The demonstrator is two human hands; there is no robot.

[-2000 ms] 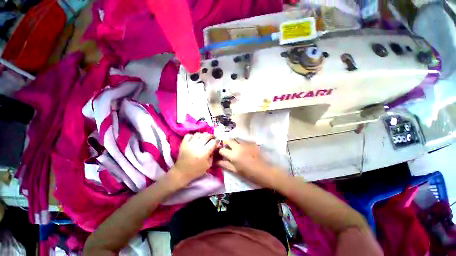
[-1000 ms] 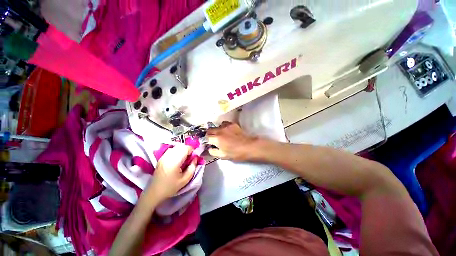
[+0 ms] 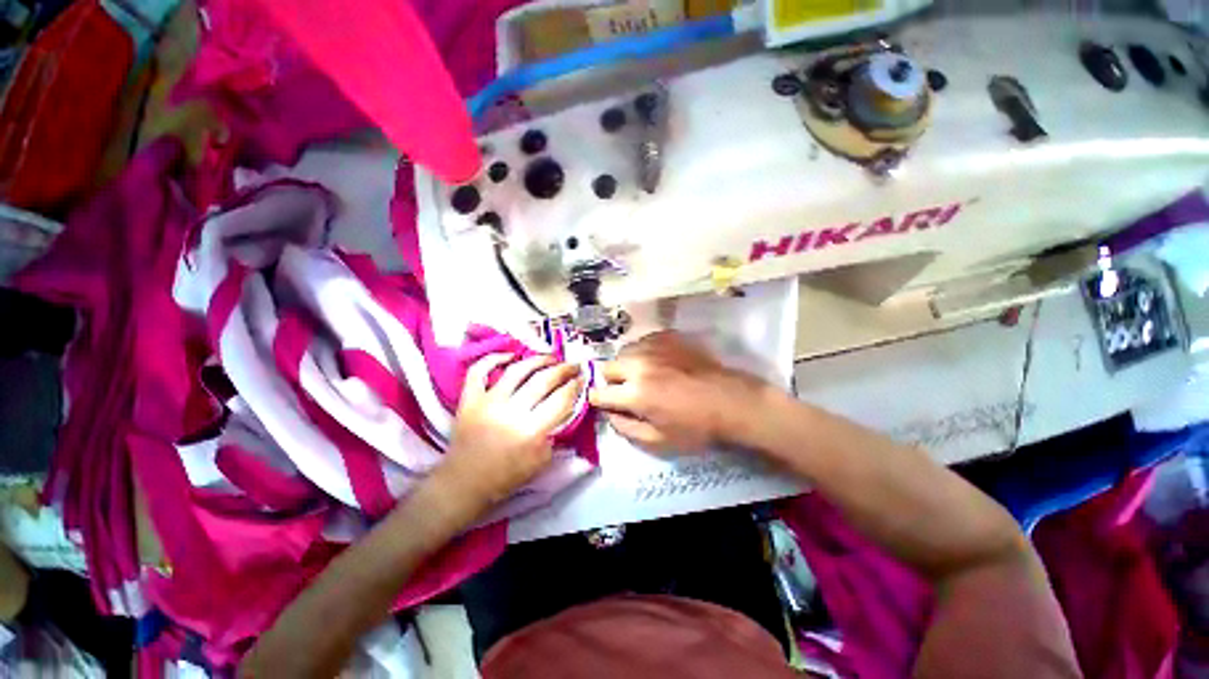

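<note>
A magenta-pink and white garment (image 3: 312, 378) lies bunched on the table left of the needle, its edge reaching under the presser foot (image 3: 593, 322) of the cream-white HIKARI sewing machine (image 3: 716, 173). My left hand (image 3: 515, 414) lies on the garment just in front of the needle, fingers bent over the pink fabric and pressing it. My right hand (image 3: 674, 393) is right beside it, its fingertips pinching the garment's edge at the presser foot. The fingertips of both hands nearly meet, and the exact stitch point is partly hidden.
A pink fabric pouch (image 3: 385, 86) hangs over the machine head's left end. Magenta strips (image 3: 100, 385) hang at the left table edge. A red basket (image 3: 73, 100) stands upper left, a blue basket (image 3: 1100, 475) lower right. A control panel (image 3: 1134, 312) is at the right.
The view has swung and shifted. My left hand has moved from gripping the bunched fabric to lying flatter on it near the needle. My right hand has come slightly in front of the presser foot.
</note>
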